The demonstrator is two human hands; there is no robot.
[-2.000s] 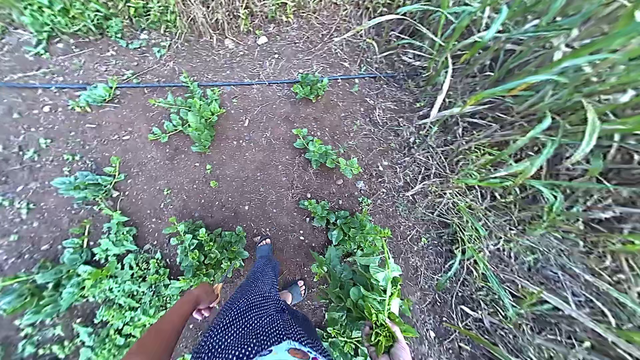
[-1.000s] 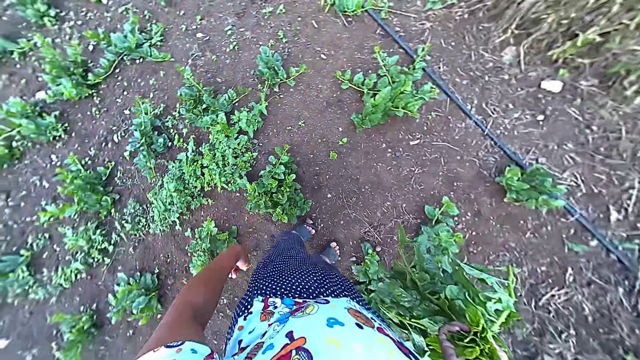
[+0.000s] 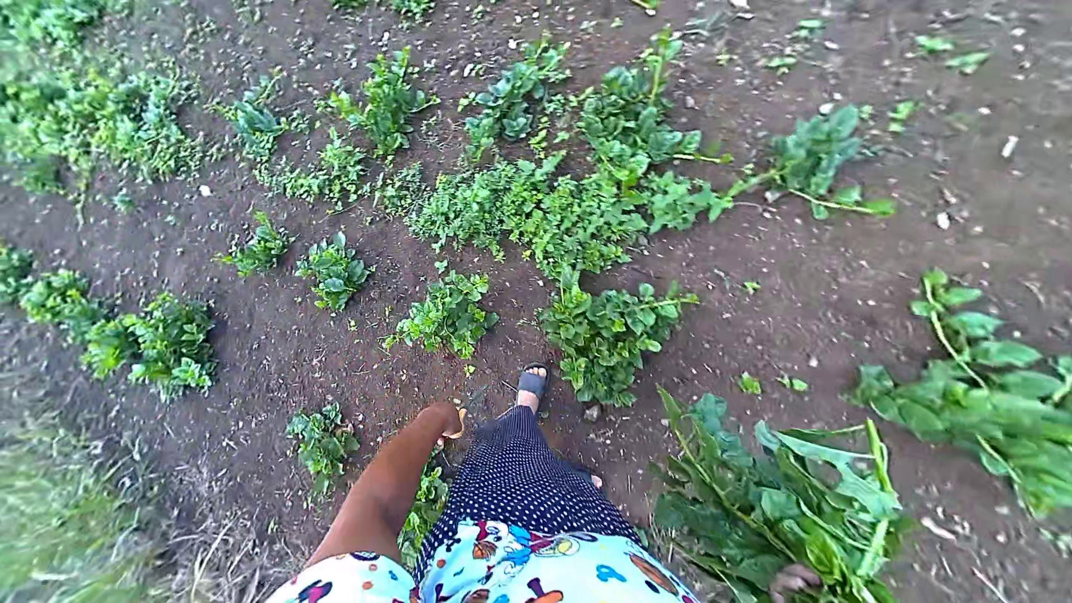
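My left hand [image 3: 448,420] hangs low beside my dotted dark skirt, fingers curled on a small tool. A thin greyish blade [image 3: 475,399] shows faintly beyond the fingers; the handle is mostly hidden. At the lower right, my right hand [image 3: 794,579] grips a large bunch of leafy greens [image 3: 779,494] with long pale stems. The leaves cover most of that hand. Low green plants stand around me: a bushy one [image 3: 611,335] just ahead of my sandalled foot [image 3: 533,381], a smaller one [image 3: 449,314] to its left, and another [image 3: 322,442] left of my forearm.
Brown soil [image 3: 804,310] with small stones lies between the plants. A dense leafy patch [image 3: 569,218] spreads ahead, and a sprawling leafy plant [image 3: 997,385] lies at the right. Dry grass [image 3: 209,553] borders the lower left.
The view has turned strongly to the left; the black drip line and the tall grass on the right are out of sight. The bunch stays in my right hand.
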